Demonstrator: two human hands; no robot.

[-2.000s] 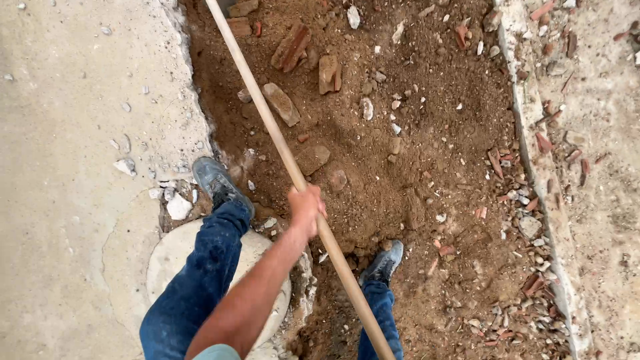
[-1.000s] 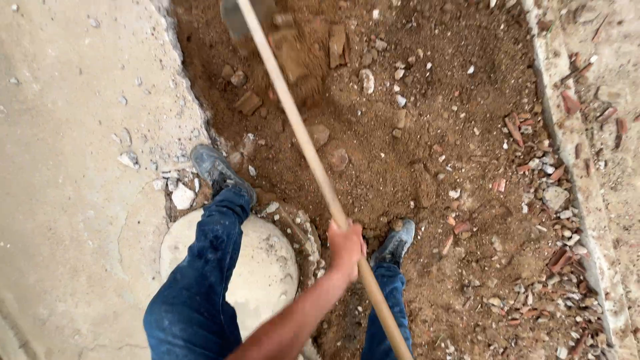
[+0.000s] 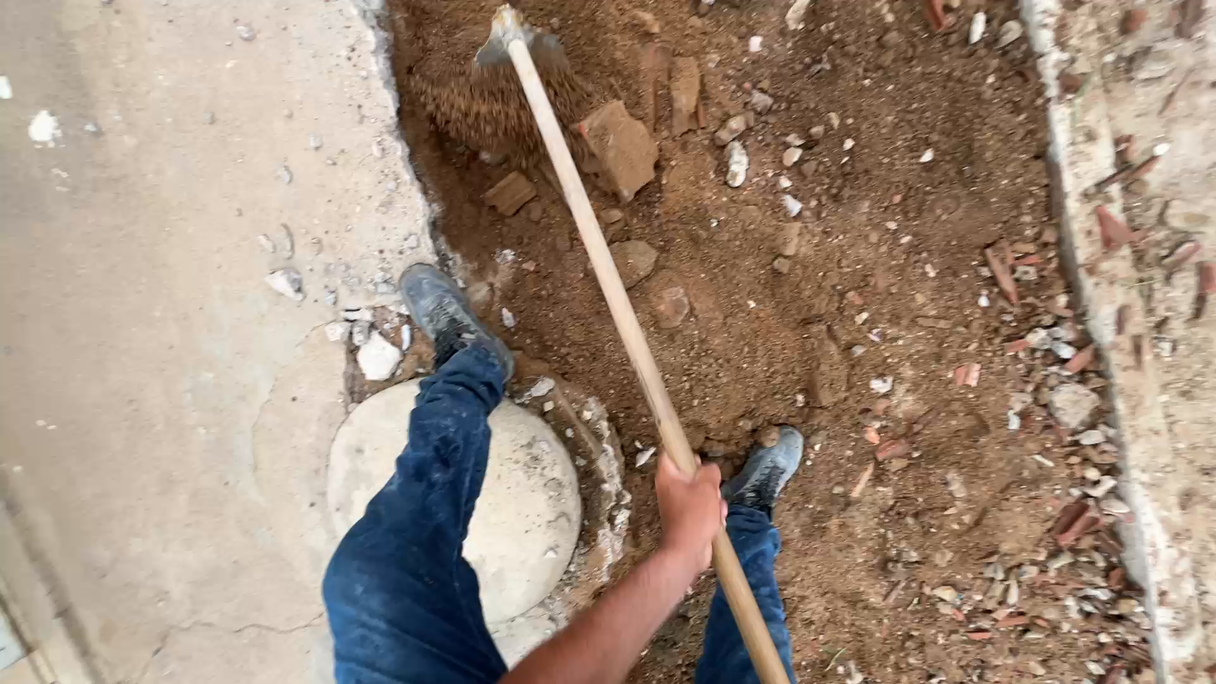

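My left hand (image 3: 691, 505) is closed around the wooden handle (image 3: 622, 318) of a long hoe, low in the head view between my legs. The handle slants from the lower right up to the hoe's metal blade (image 3: 521, 46) at the top. Loose brown soil (image 3: 508, 109) is blurred with motion just below the blade. Beside it lie a large broken masonry chunk (image 3: 619, 150) and a smaller brick piece (image 3: 510, 193). My right hand is outside the frame, and the handle's lower end runs out of view.
My left shoe (image 3: 451, 318) is at the broken edge of a concrete slab (image 3: 209, 237), above a round concrete cover (image 3: 532, 513). The right shoe (image 3: 768, 467) rests on the soil. Stones and red brick shards (image 3: 1078, 521) line a concrete edge (image 3: 1092, 304) at right.
The hoe's blade, outside the frame two seconds ago, has come into view at the top and shifted slightly toward me. My left hand has moved down and right with the handle.
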